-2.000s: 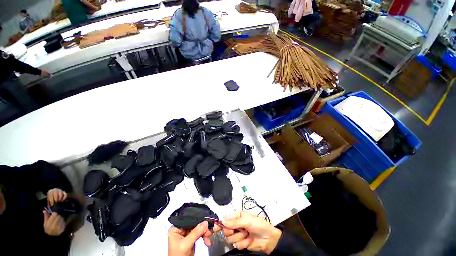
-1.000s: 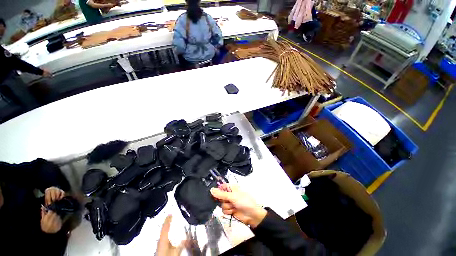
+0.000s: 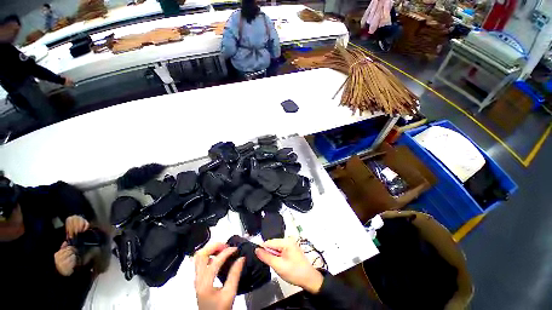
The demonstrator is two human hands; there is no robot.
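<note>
A black rounded pouch (image 3: 253, 275) is between my two hands at the near edge of the white table. My left hand (image 3: 213, 275) holds its left side, fingers bent over it. My right hand (image 3: 289, 261) pinches at its upper right edge, with a small pink-handled item (image 3: 269, 249) between the fingers, mostly hidden. A heap of black pouches (image 3: 175, 206) lies just beyond and to the left. A thin black cable (image 3: 316, 254) lies right of my right hand.
A co-worker in black (image 3: 51, 242) sits at left, handling a black piece. A round carton (image 3: 463, 266) of black pieces stands at right, behind it a blue crate (image 3: 445, 200) and an open carton (image 3: 363, 187). Brown strips (image 3: 375, 85) lie on the far table.
The pouch, held with the right hand a second ago while my left hand was off it, is now between both hands. The view has shifted slightly.
</note>
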